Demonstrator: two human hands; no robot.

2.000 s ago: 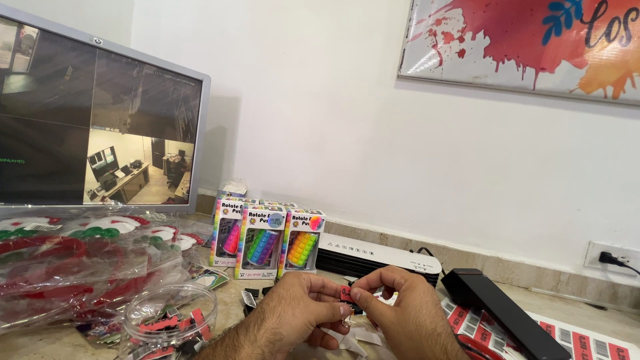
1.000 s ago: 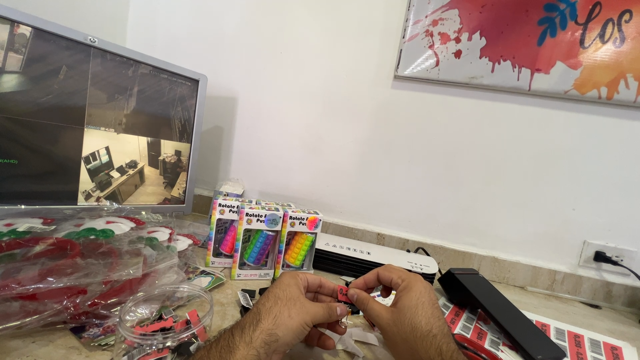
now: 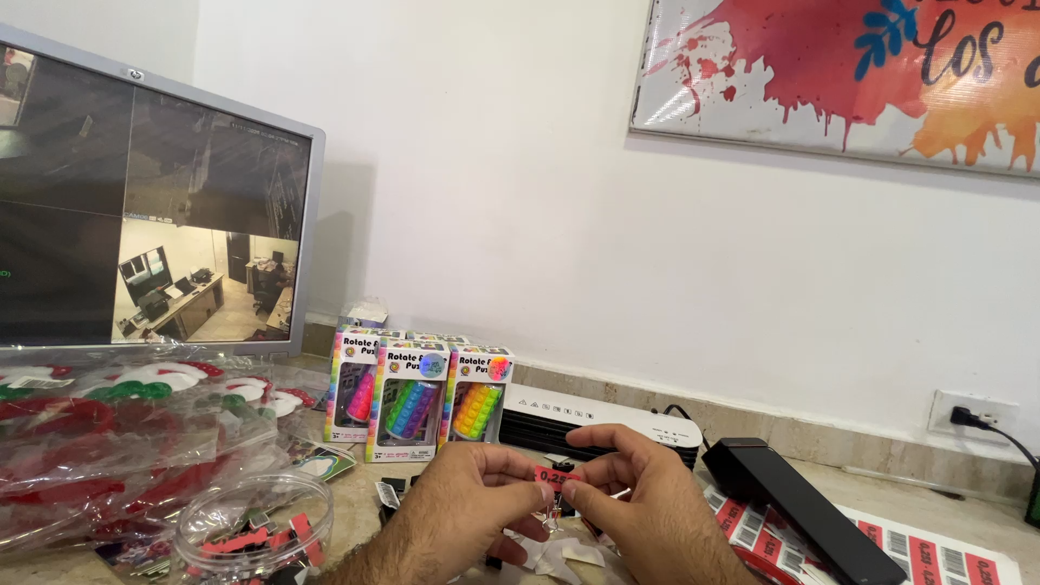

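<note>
My left hand [image 3: 475, 516] and my right hand [image 3: 638, 504] meet at the bottom centre, both pinching a small red printed label [image 3: 556, 478] between thumbs and fingers. Just below the label, the wire handles of a binder clip [image 3: 553, 520] show between the hands; how the label and clip are joined is hard to tell. White paper scraps [image 3: 569, 556] lie beneath the hands. Dark small pieces, perhaps more clips, are partly hidden behind my left hand. A round clear plastic container [image 3: 325, 520] at lower left holds several black clips and red label pieces.
Boxed puzzle toys [image 3: 410, 398] stand behind the hands, beside a white and black laminator-like device [image 3: 601, 418]. A long black object [image 3: 800, 508] rests on red and white label sheets [image 3: 934, 552]. Plastic-bagged red, green and white items [image 3: 122, 455] lie left, below a monitor [image 3: 313, 203].
The fingers of my right hand have lifted and spread a little, and the label's printed face now shows more between the thumbs.
</note>
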